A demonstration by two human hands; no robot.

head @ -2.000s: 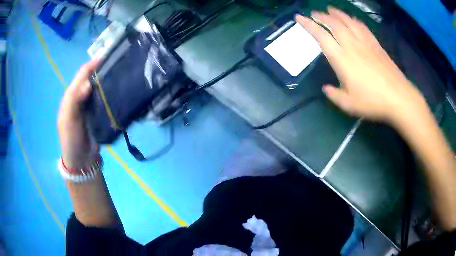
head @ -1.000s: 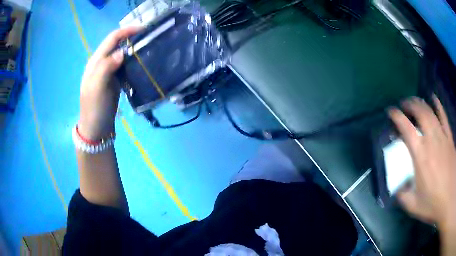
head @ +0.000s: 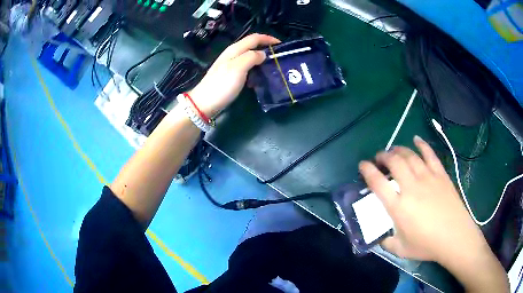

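A dark bagged display unit (head: 312,86) with white marks on its lit screen and a thin yellow-orange band across it lies over the green mat at upper centre. My left hand (head: 232,71) grips its left end. A second bagged unit (head: 371,220) with a white screen is at the mat's front edge at lower right. My right hand (head: 416,197) is over its right side; the thumb is at its lower right edge, and some fingertips are blurred. A black cable with an in-line connector (head: 244,204) runs to this second unit's left side.
Black coiled cables (head: 166,86) lie at the bench's left edge. A black box with green buttons (head: 153,6) is at the top. A white cable (head: 459,177) curves over the mat at right, near a black round base (head: 447,86). Blue floor with a yellow line is at left.
My left hand has brought its unit from over the floor to above the mat, and its screen now shows white marks. My right hand and the white-screen unit have moved to the mat's front edge.
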